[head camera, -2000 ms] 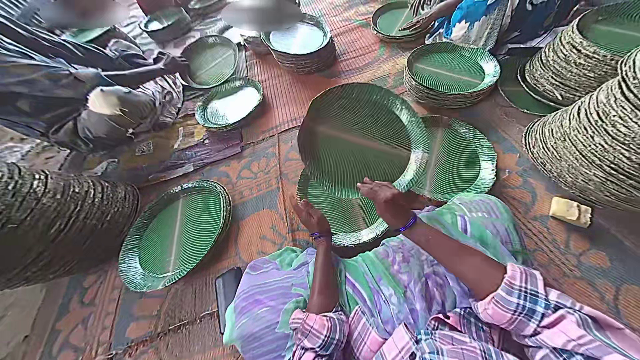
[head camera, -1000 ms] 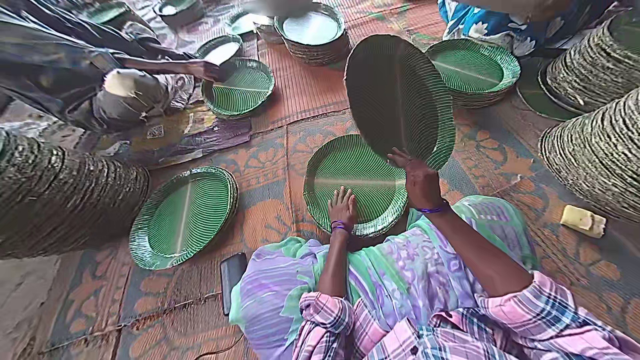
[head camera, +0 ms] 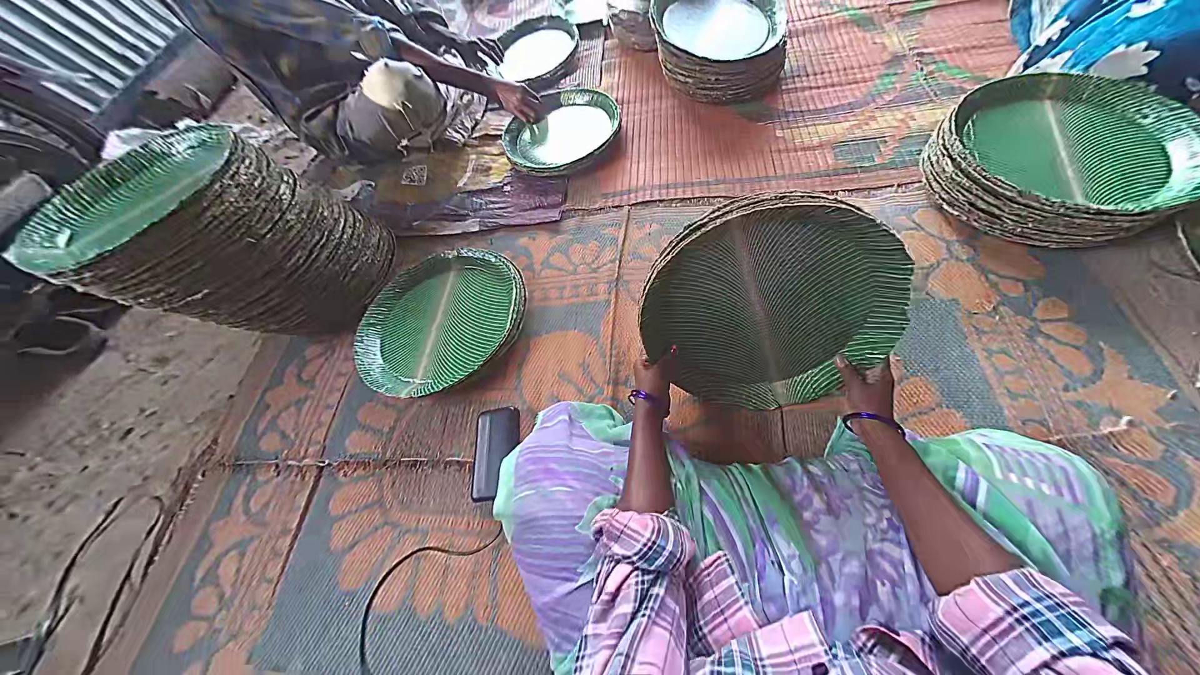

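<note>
A small stack of round green leaf-patterned plates [head camera: 773, 295] is tilted up in front of my lap, its top faces turned toward me. My left hand [head camera: 654, 375] grips the stack's lower left rim, and my right hand [head camera: 867, 384] grips its lower right rim. Both thumbs show at the edge, while the fingers behind are mostly hidden. Left of the stack, a low pile of similar green plates [head camera: 441, 323] lies on the patterned mat.
A tall leaning stack of plates [head camera: 281, 234] stands at the left, another stack [head camera: 1069, 150] at the right, and one [head camera: 720, 47] at the back. A person's hand [head camera: 518, 100] touches a plate at the upper left. A black device [head camera: 495, 454] with a cable lies by my left knee.
My left hand has left the face of the lower plates and now holds a rim. The single raised plate in my right hand has given way to a tilted stack held in both hands.
</note>
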